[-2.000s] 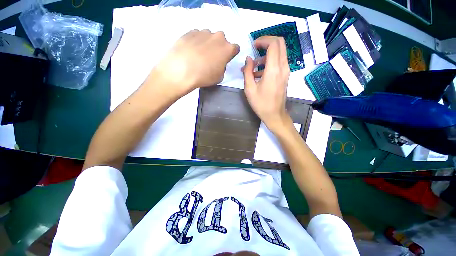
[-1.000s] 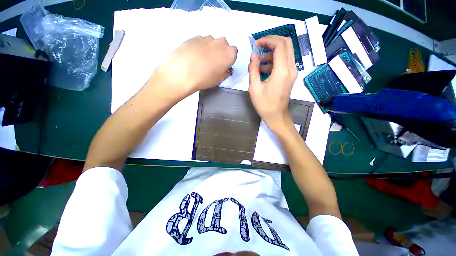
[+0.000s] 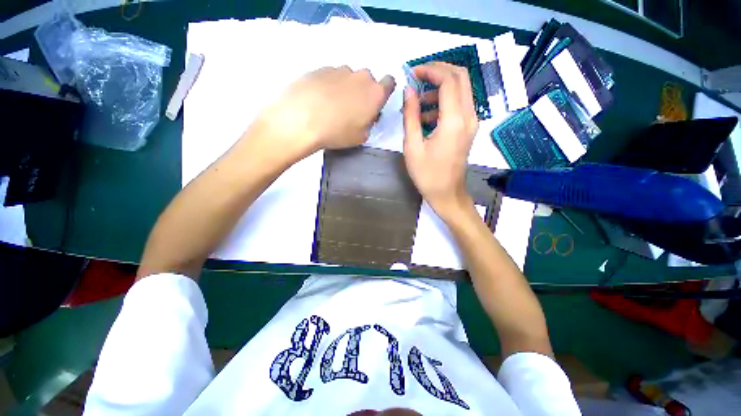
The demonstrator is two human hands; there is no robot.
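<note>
A small clear plastic bag (image 3: pixel 390 126) lies between my hands, over the white sheet (image 3: pixel 244 191). My left hand (image 3: pixel 345 106) is curled at its left side, with the fingertips hidden. My right hand (image 3: pixel 443 130) pinches the bag's upper right part between bent fingers. A brown-grey rectangle (image 3: pixel 366 211) lies just below my hands. A green circuit board (image 3: pixel 469 58) lies partly behind my right hand. A blue electric screwdriver (image 3: pixel 601 191) hangs at the right, its dark tip above the rectangle's right edge.
Stacked boards with white strips (image 3: pixel 573 73) lie at the upper right. A crumpled clear bag (image 3: pixel 118 85) and a pale strip (image 3: pixel 185 85) lie at the left. Rubber bands (image 3: pixel 553 244) and a thin dark tool lie at the right. Another clear plastic piece (image 3: pixel 325 11) is at the top.
My right hand has moved slightly right from its earliest position and still holds the bag. My left hand shifts only slightly. The screwdriver has swung a little left and down.
</note>
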